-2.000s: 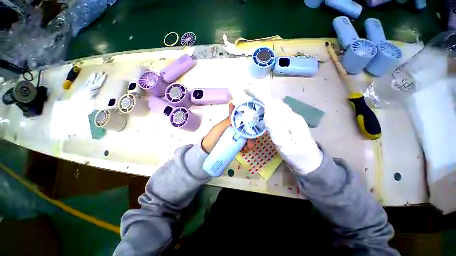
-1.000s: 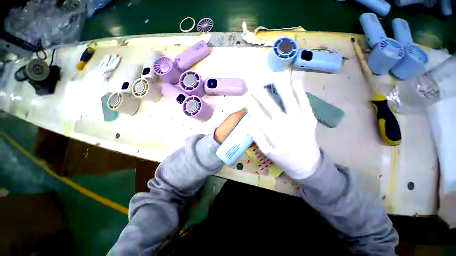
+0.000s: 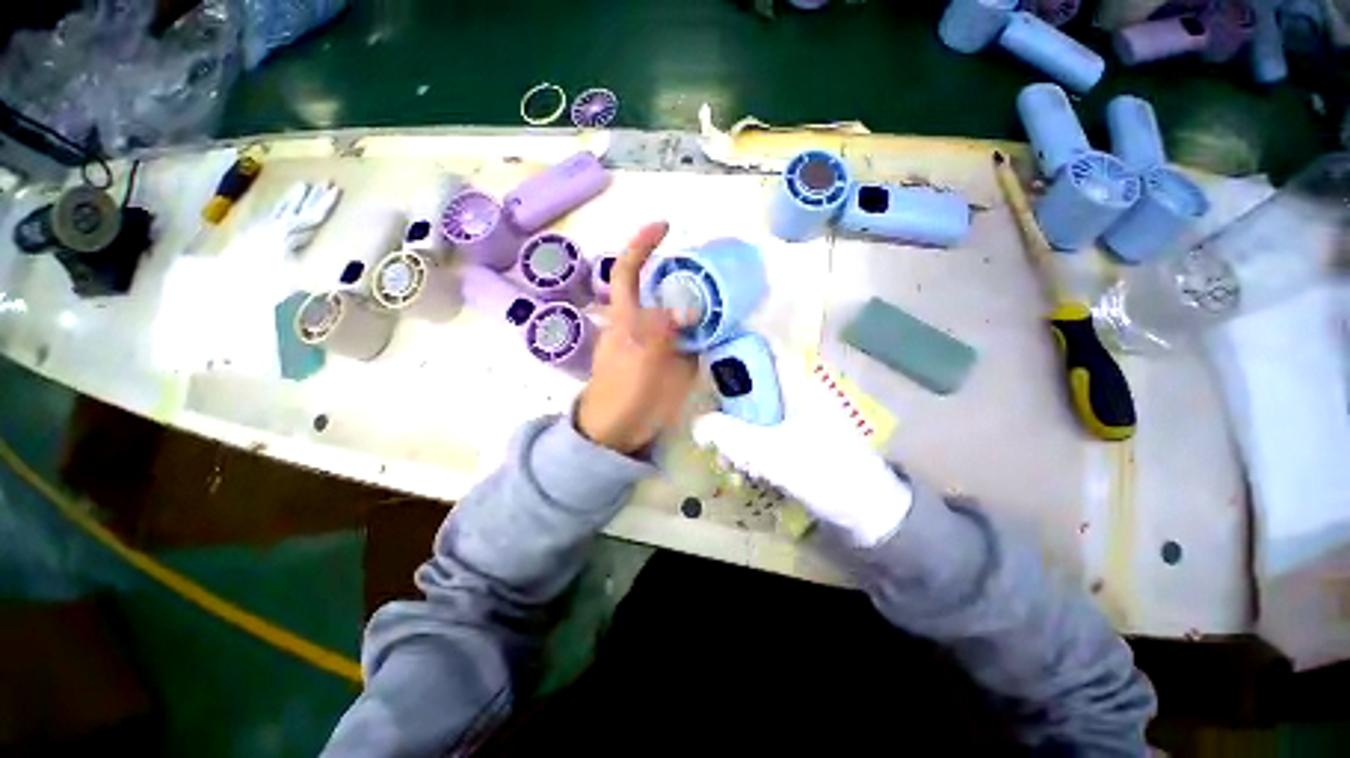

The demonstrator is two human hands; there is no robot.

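A light blue handheld fan (image 3: 745,375) is over the bench in front of me, its open round head pointing up-left and the dark oval window on its handle showing. My right hand (image 3: 814,459), in a white glove, is closed around the lower handle. My bare left hand (image 3: 640,363) is at the left side of the fan head, index finger raised and fingers apart. Its fingertips overlap the head's rim; whether they touch is unclear. A yellowish sheet with red marks (image 3: 847,400) lies partly hidden under the right hand.
Lilac fans (image 3: 555,333) and cream fans (image 3: 344,322) stand left. Blue fans (image 3: 903,215) are at the back and right. A grey-green pad (image 3: 911,344), a yellow-black screwdriver (image 3: 1096,373) and clear plastic (image 3: 1184,289) lie right. A dark motor-like tool (image 3: 89,230) is far left.
The fan has turned, so its head now points away with the dark window showing. My right hand has moved down onto the handle. My left hand has come off the handle to beside the head.
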